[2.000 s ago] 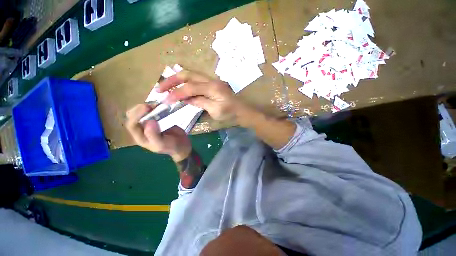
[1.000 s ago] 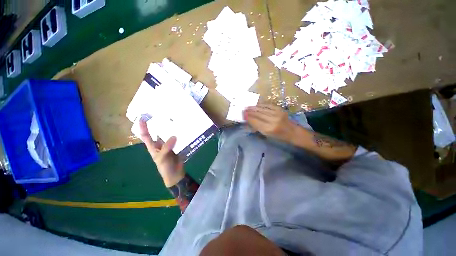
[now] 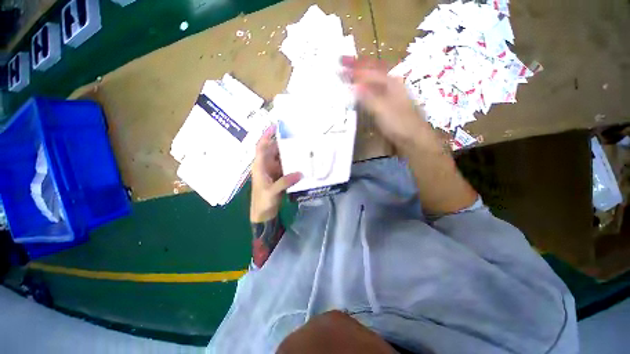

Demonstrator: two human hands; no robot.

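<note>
My left hand (image 3: 271, 173) holds a white retail carton (image 3: 318, 155) by its left edge, close in front of my body. The carton has a black band at its near end and a small grey picture. My right hand (image 3: 376, 86) is blurred, beyond the carton at the right side of the white leaflets (image 3: 314, 45); whether it holds anything is unclear. The carton's far end overlaps the leaflet column. A carton stack (image 3: 217, 142) with a black band lies on the table left of my left hand.
A heap of small insert cards (image 3: 466, 66) lies right of the leaflets. A blue plastic bin (image 3: 83, 169) with a white item inside stands at the left. White trays (image 3: 81, 22) line the far left. An open cardboard box (image 3: 617, 235) sits low at right.
My left hand has moved right from the carton stack and now holds a carton near the leaflets. My right hand has moved from the near end of the leaflets to farther up beside them.
</note>
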